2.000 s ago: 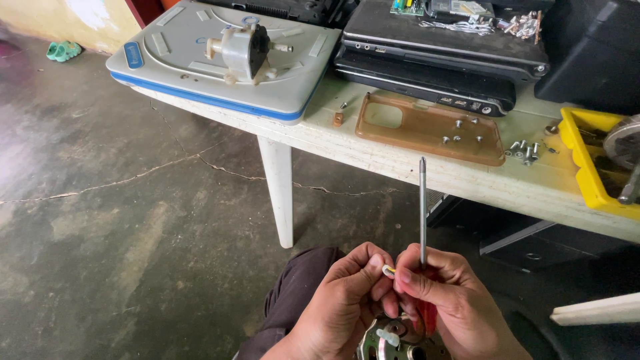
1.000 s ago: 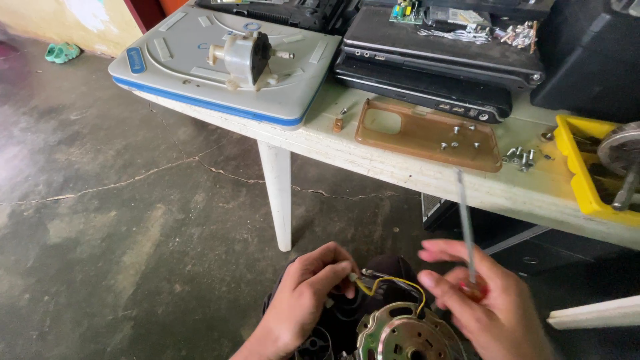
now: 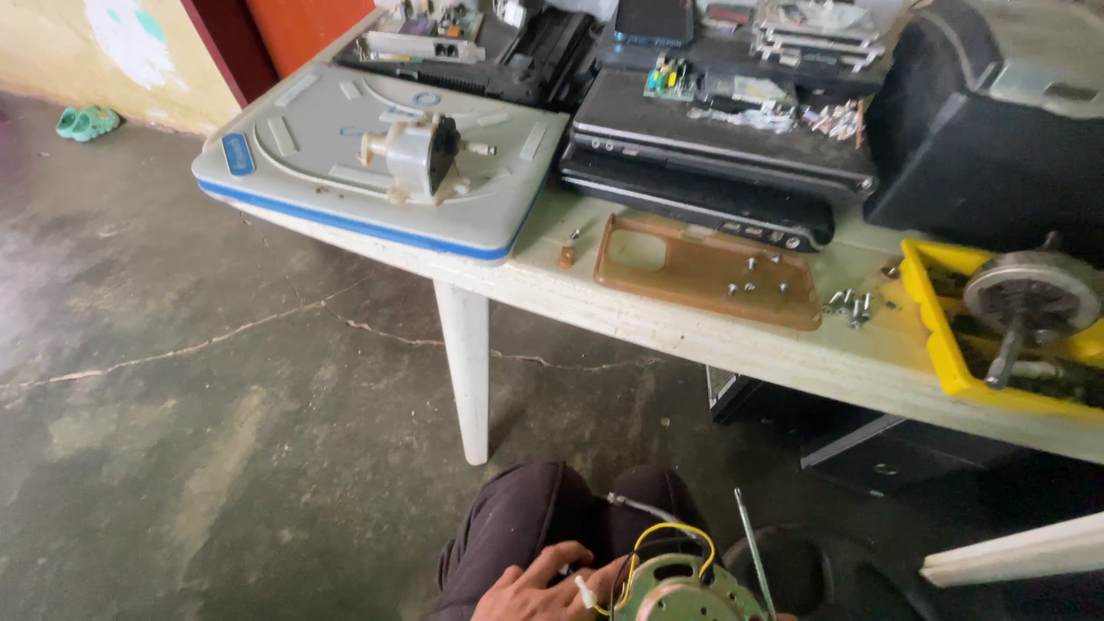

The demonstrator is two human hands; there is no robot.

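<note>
A round greenish metal motor housing with a copper-coloured centre rests at my lap, cut off by the bottom edge. From it come a yellow wire, dark wires and a white connector. My left hand lies at the housing's left side, near the connector; what its fingers hold is hidden. The screwdriver's metal shaft stands tilted at the housing's right, its handle out of view. Only a sliver of my right hand shows at the shaft's base. A motor part with a shaft sits on the grey plastic lid.
The white table carries stacked laptops, a brown phone case with screws, loose screws and a yellow tray holding a rotor. A table leg stands ahead of my knees.
My left hand has moved down against the housing, away from the raised wires it pinched. My right hand has dropped almost wholly out of view, and the screwdriver is lower. The view has shifted.
</note>
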